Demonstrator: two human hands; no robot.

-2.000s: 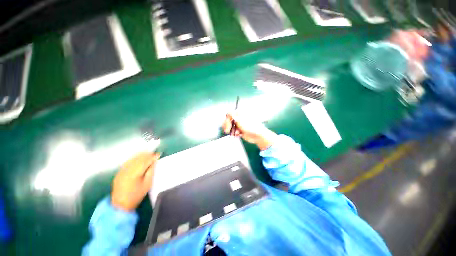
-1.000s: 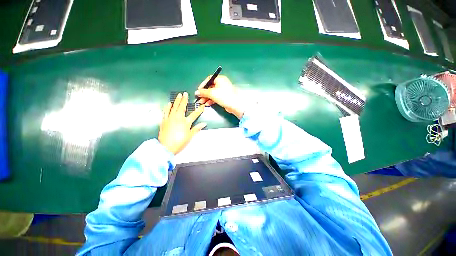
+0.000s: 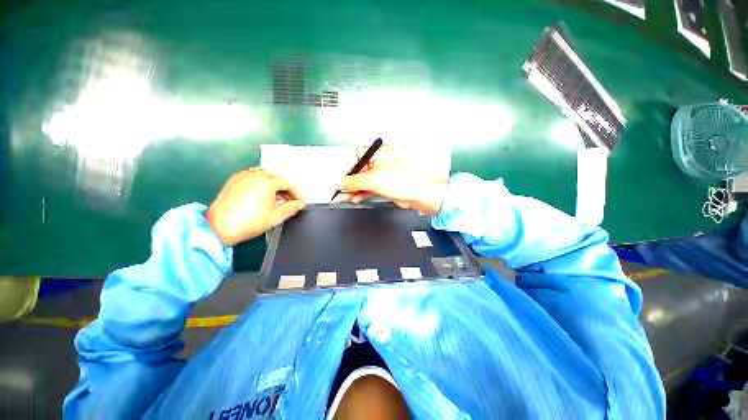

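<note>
The dark-grey rear cover [image 3: 353, 244] lies inner face up against my body, with a row of white pads along its near edge and one pad apart at the right. A white backing sheet [image 3: 299, 168] shows beyond its far edge. My left hand [image 3: 252, 205] has its fingertips together at the cover's far-left edge; whether they pinch a tiny piece cannot be told. My right hand [image 3: 389, 184] holds the black tweezers [image 3: 367, 157], tip pointing down at the middle of the far edge.
A small dark part sheet [image 3: 291, 82] lies flat on the green bench ahead of my hands. Striped part sheets [image 3: 578, 90] and a white strip [image 3: 591, 184] lie at the right. A teal fan [image 3: 709, 139] and white cable [image 3: 716, 204] are at the far right.
Both hands have moved back from the small part sheet to the cover's far edge, the right still with the tweezers. The camera view has tilted down.
</note>
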